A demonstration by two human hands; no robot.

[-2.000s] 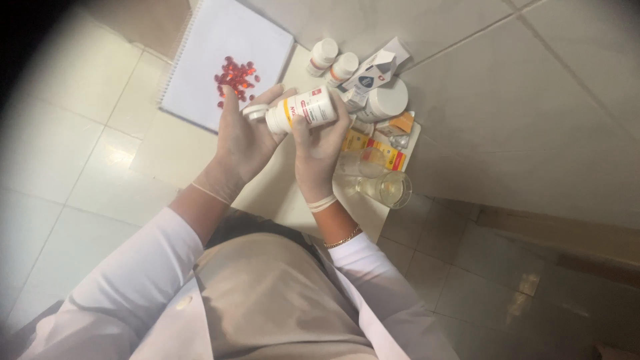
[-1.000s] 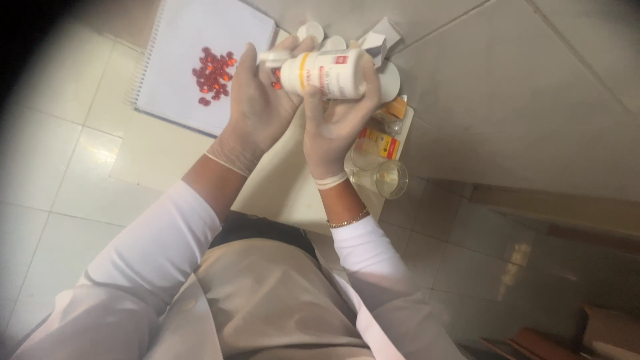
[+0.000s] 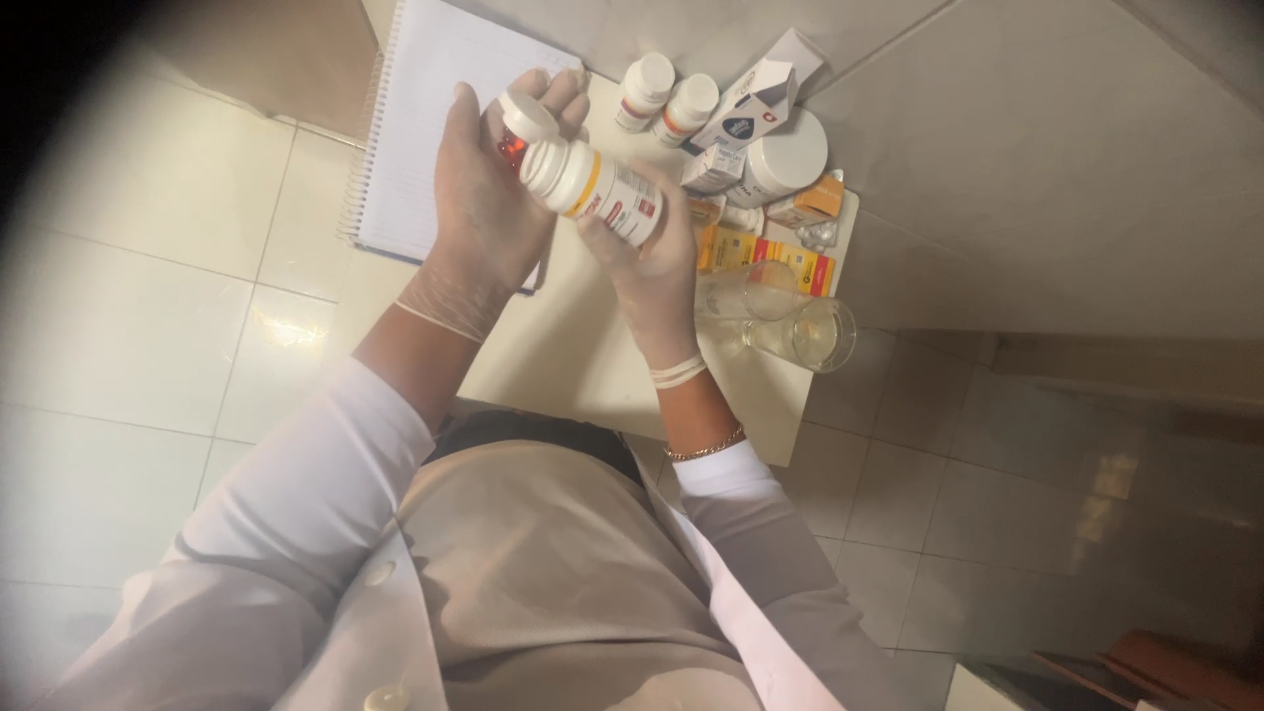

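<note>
My left hand (image 3: 499,183), in a thin pale glove, is palm up with red capsules (image 3: 512,150) in its palm. A white cap (image 3: 528,117) sits over the capsules, beside the bottle mouth; whether it is hinged to the bottle is unclear. My right hand (image 3: 647,257), also gloved, grips a white plastic bottle (image 3: 607,196) with a yellow band, tilted with its uncapped mouth toward my left palm. Behind my left hand lies a spiral notebook (image 3: 415,128) with lined pages, partly covered by the hand.
Two white bottles (image 3: 647,89) (image 3: 688,107), cartons (image 3: 755,104), a wide white jar (image 3: 785,158) and yellow-orange boxes (image 3: 765,259) crowd the far right of the small white table (image 3: 553,346). Two clear glasses (image 3: 815,336) (image 3: 726,294) lie or stand near its right edge, by a tiled wall.
The bottle has turned in my right hand, and its mouth and the cap now show plainly. The red capsule pile seen on the notebook before is out of sight at my left hand.
</note>
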